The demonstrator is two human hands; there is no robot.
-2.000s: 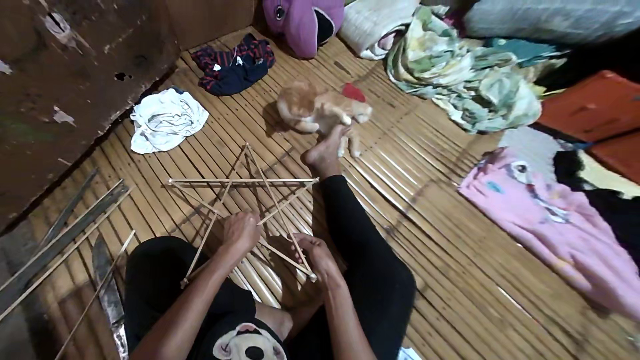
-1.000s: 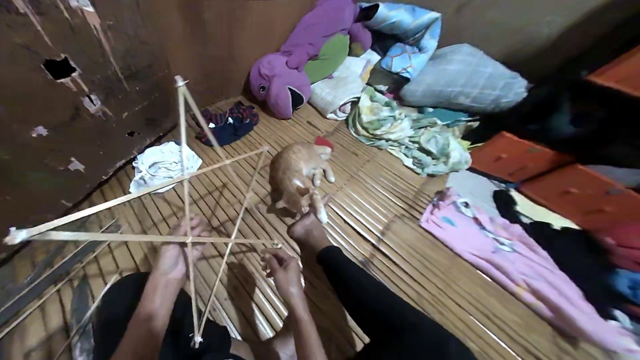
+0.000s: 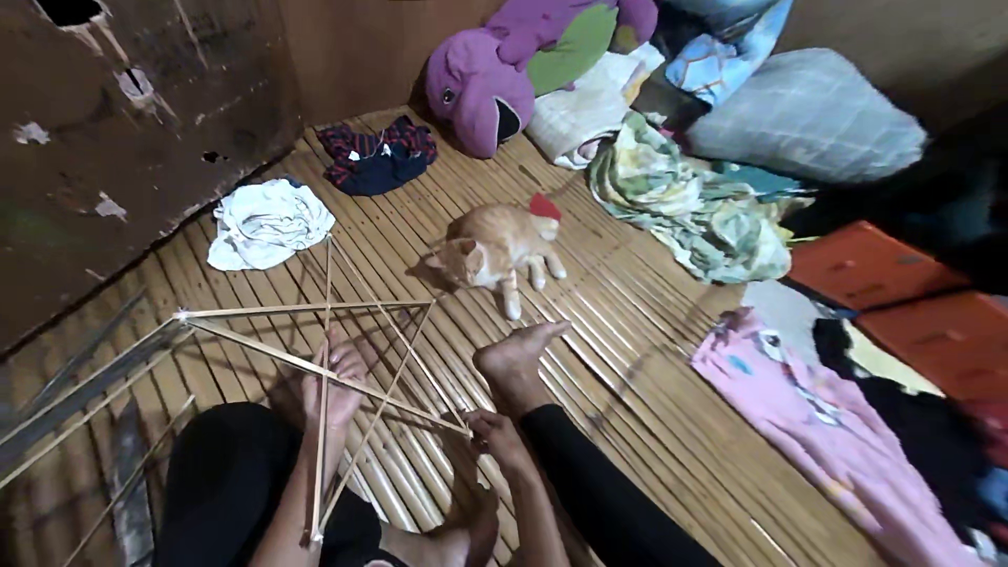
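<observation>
A five-pointed star frame of thin bamboo sticks (image 3: 260, 347) is held above the slatted floor, over my legs. My left hand (image 3: 337, 378) is under its crossing sticks at the left, palm up, fingers bent around or against them. At the star's lower right point, my right hand (image 3: 492, 437) pinches the joined stick ends. The upper point reaches beside a crumpled white cloth (image 3: 272, 224). The left point has a pale binding at its tip. Another point hangs down over my left forearm.
An orange and white cat (image 3: 500, 244) lies beyond my bare foot (image 3: 516, 362). At the left are long bamboo strips (image 3: 98, 394) and a flat dark blade-like piece (image 3: 132, 480). A purple plush toy (image 3: 480, 87), a grey pillow (image 3: 811, 118), a pink cloth (image 3: 819, 433) and orange drawers (image 3: 874, 260) lie around.
The star frame was low over my lap, then raised and tilted; now it is lower again and spread out flatter. Both hands stay with it. The cat has shifted its pose.
</observation>
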